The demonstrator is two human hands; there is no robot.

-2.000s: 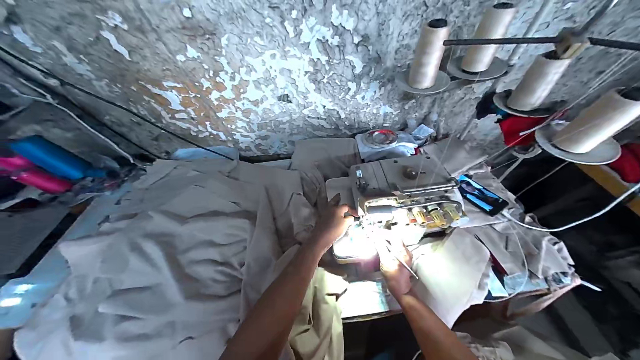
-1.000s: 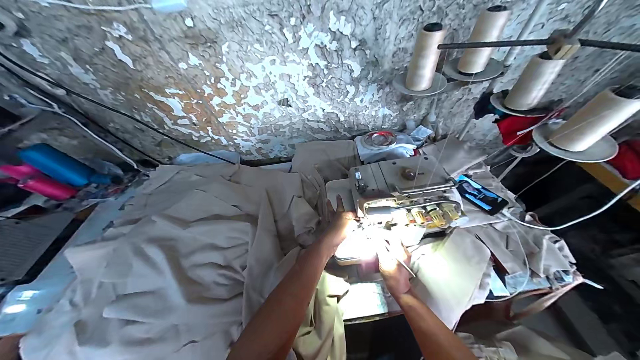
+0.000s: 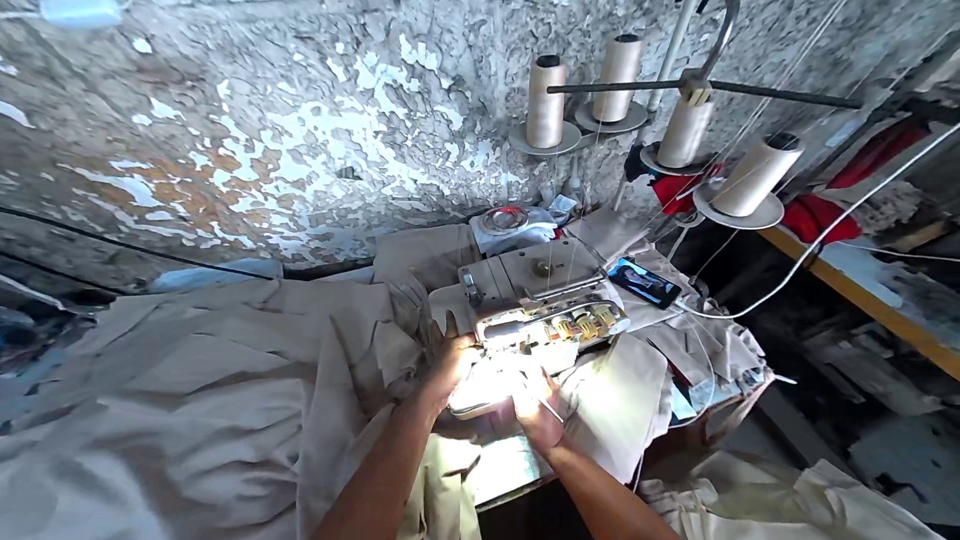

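An overlock sewing machine (image 3: pixel 540 274) stands on the work table, with a bright light over its needle area. My left hand (image 3: pixel 450 360) lies at the left of the needle area, fingers spread against beige fabric (image 3: pixel 394 349). At the front right of the sewing plate is my right hand (image 3: pixel 538 409), with a thin pale tool, perhaps tweezers (image 3: pixel 551 410), between its fingers. Glare hides the fingertips and the cloth under them. Thread cones (image 3: pixel 546 101) stand on a rack behind the machine.
A large heap of beige fabric (image 3: pixel 187 405) covers the left side. A lit phone (image 3: pixel 643 282) with a white cable lies right of the machine. Cut pieces (image 3: pixel 622 390) hang near the right table edge, and more cloth (image 3: pixel 795 502) lies low at right. A rough wall stands behind.
The view has shifted a little. Both hands stay by the needle area; the fingers of my left hand look more spread than two seconds ago.
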